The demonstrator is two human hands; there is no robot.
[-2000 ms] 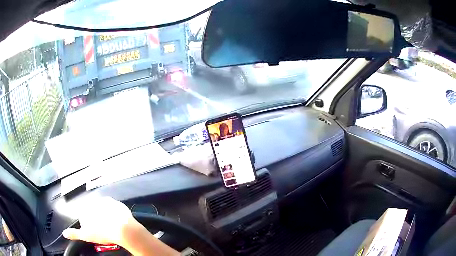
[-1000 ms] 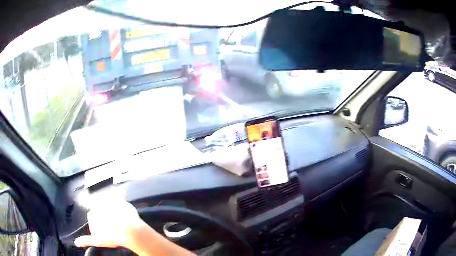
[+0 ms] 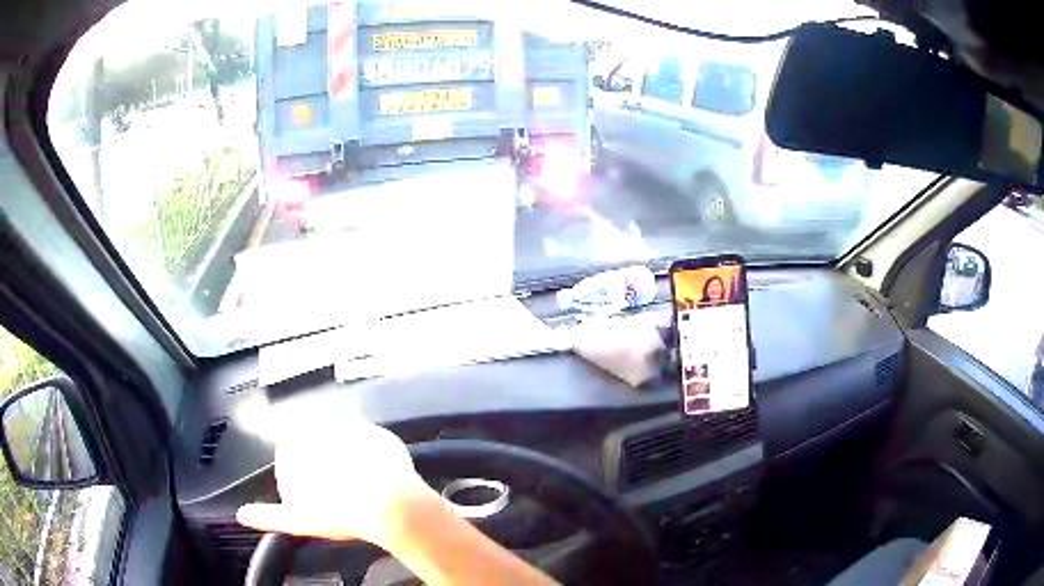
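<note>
My right hand (image 3: 343, 475) lies over the upper left rim of the black steering wheel (image 3: 538, 464). Its forearm comes up from the bottom edge. One digit sticks out to the left, and glare washes out the fingertips. My left hand is not in view. A phone (image 3: 712, 343) stands upright at the centre vents, showing a person's picture above a pale list. A pale ring (image 3: 475, 496) shows behind the wheel.
A truck (image 3: 418, 109) is straight ahead, with a van (image 3: 687, 126) ahead to the right. White papers (image 3: 441, 332), a clear bottle (image 3: 607, 288) and a crumpled lump (image 3: 624, 346) lie on the dashboard. A carton (image 3: 956, 555) is at the lower right.
The view has turned left, so the phone, wheel and mirror appear farther right. The left wing mirror shows more fully. My right hand stays on the rim.
</note>
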